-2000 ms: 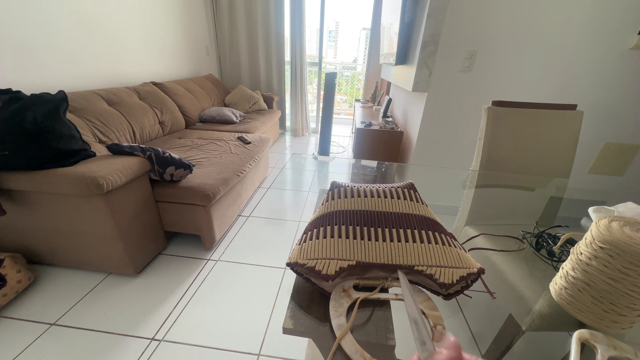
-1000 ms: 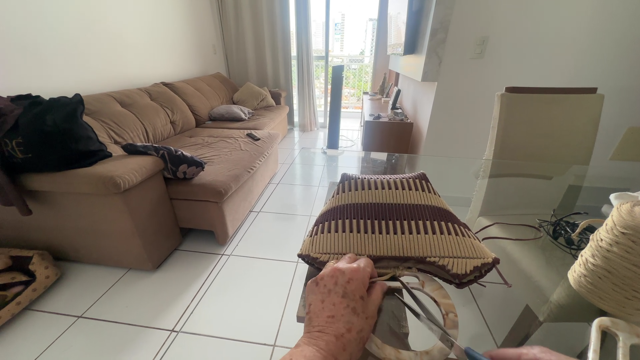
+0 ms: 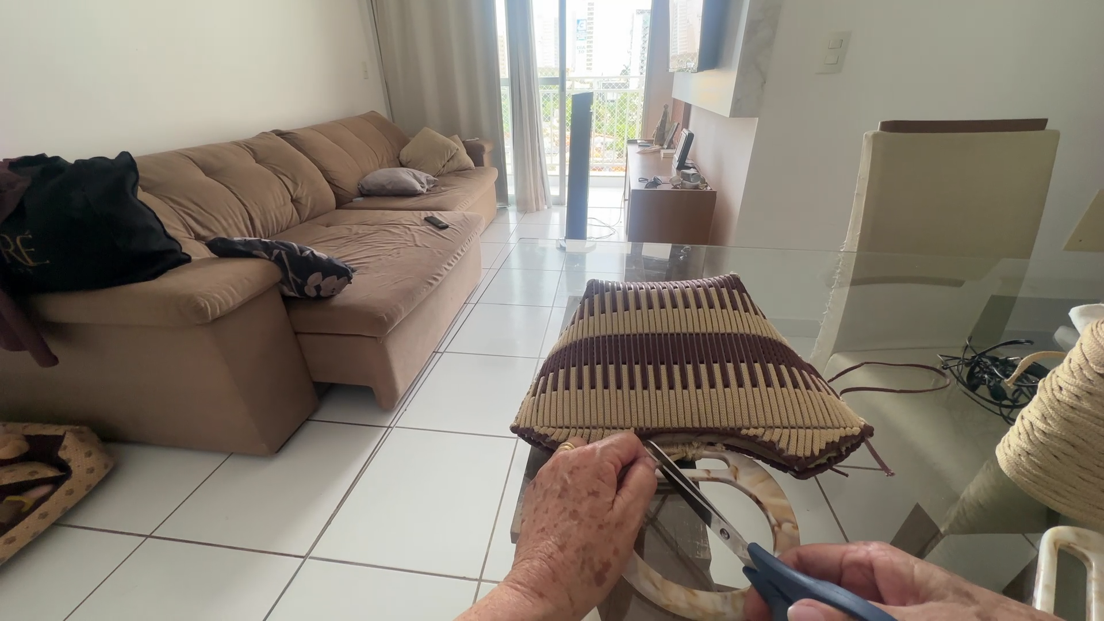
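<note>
A woven cord bag in beige and dark brown (image 3: 681, 362) lies on the glass table. My left hand (image 3: 586, 509) is at its near edge, fingers pinched together there; what they pinch is mostly hidden. Scissors with blue handles (image 3: 729, 536) are in my right hand (image 3: 871, 578), their blades pointing up and left, tips beside my left fingers. Under the blades lies a round marbled bag handle (image 3: 770, 492), close against the bag's near edge. A thin brown cord (image 3: 893, 364) trails from the bag's right side.
A large cone of beige cord (image 3: 1056, 431) stands at the right, with black cables (image 3: 992, 375) behind it. A second marbled handle (image 3: 1069, 543) is at the lower right. A beige chair (image 3: 953, 207) stands behind the glass table (image 3: 776, 259). The brown sofa (image 3: 259, 207) is left.
Two seconds ago only the scissors and part of one hand showed; the left hand has since come to the bag's near edge. Over the last second, the scissor tips have moved up to the left fingers.
</note>
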